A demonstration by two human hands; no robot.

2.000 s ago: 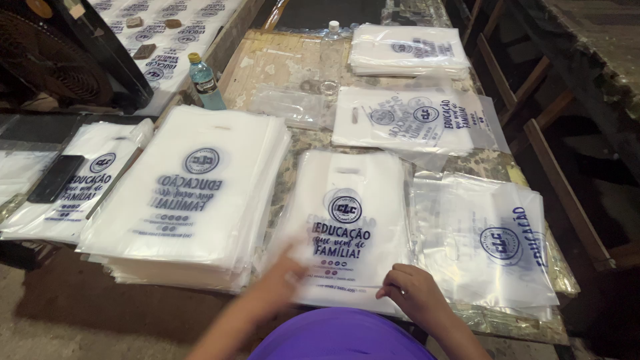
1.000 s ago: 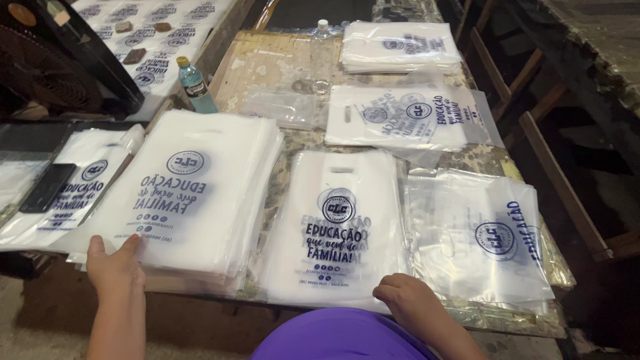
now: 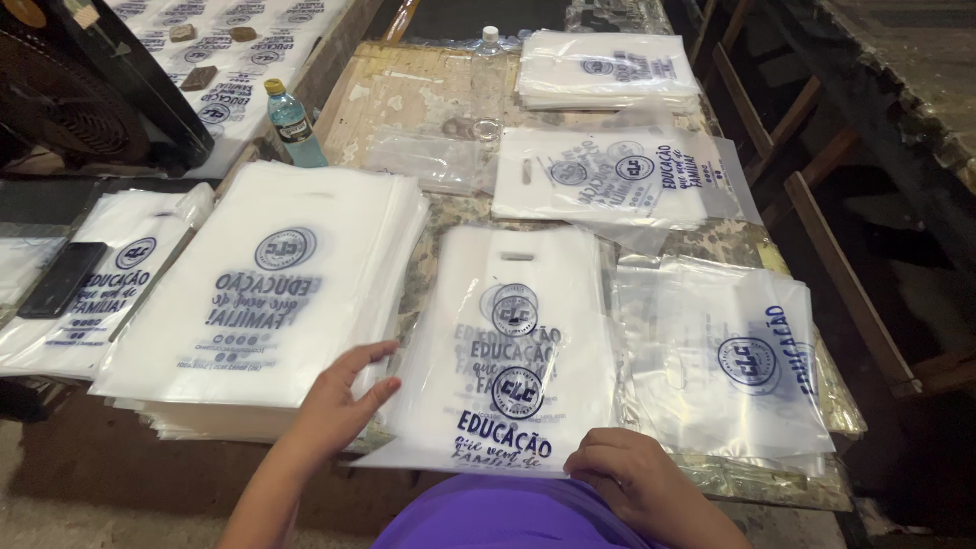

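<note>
Printed translucent plastic bags with cut-out handles lie in stacks on a worn table. My right hand (image 3: 621, 465) pinches the lower right corner of a bag (image 3: 518, 393) that lies over the middle stack (image 3: 568, 305), shifted toward me. Between that stack and the tall left stack (image 3: 267, 198) is my left hand (image 3: 343, 393), its thumb and fingers apart, with nothing seen in it. The tall stack shows its print mirrored. To the right of the middle stack lie looser clear bags (image 3: 686, 396), turned sideways.
Farther back are a sideways stack (image 3: 526, 194), another bag stack (image 3: 610, 61), an empty clear bottle (image 3: 488, 84) and a blue-green bottle (image 3: 296, 126). A black phone (image 3: 62, 280) rests on bags at left. A fan (image 3: 91, 84) stands at upper left. Wooden framing (image 3: 846, 282) borders the right.
My left hand has moved right, from the tall stack's lower left corner to beside the middle stack. A bag now lies displaced toward me over the middle stack, its corner in my right hand.
</note>
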